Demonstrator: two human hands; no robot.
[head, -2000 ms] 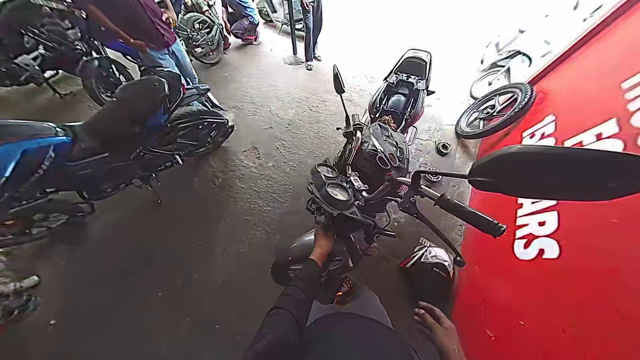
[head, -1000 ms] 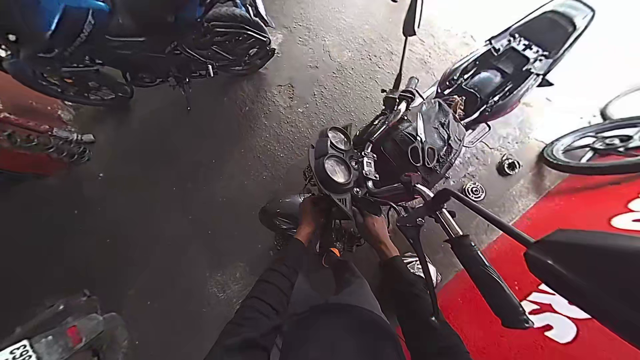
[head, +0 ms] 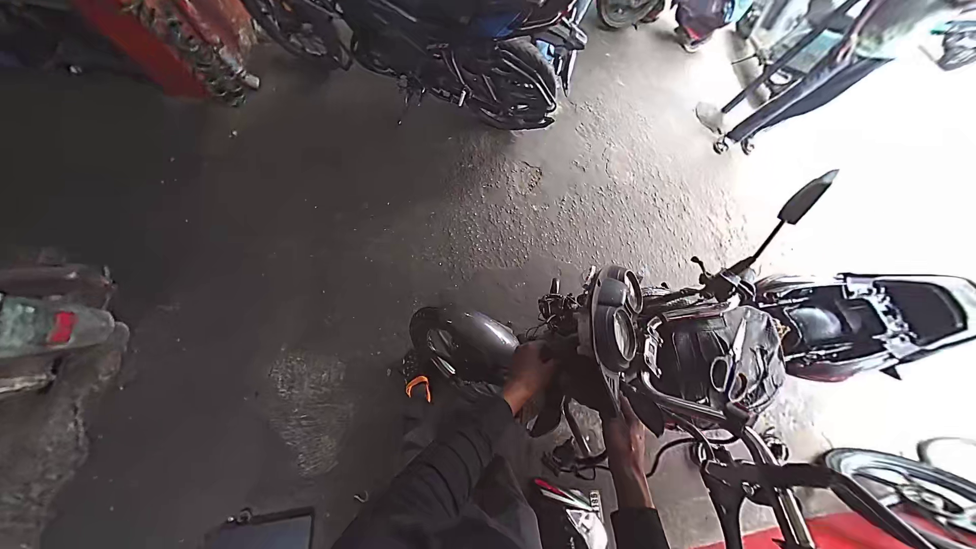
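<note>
A motorcycle with its seat off stands at the right, its twin-dial instrument cluster facing up. My left hand reaches in at the front of the cluster, above the grey front mudguard; its fingertips are hidden. On the near side, my right hand touches the underside of the cluster, fingers partly hidden behind it. Whether either hand grips a part cannot be made out. A pair of scissors lies on the black-covered fuel tank. One mirror sticks out on the far side.
Another motorcycle is parked at the top. A helmet sits on the floor below my right hand. At the lower right are a loose wheel and a red panel. A vehicle's tail end shows at the left edge.
My right hand, away from the cluster two seconds ago, has come up to it and stays there. My left hand remains at the cluster's front. The view has swung strongly.
</note>
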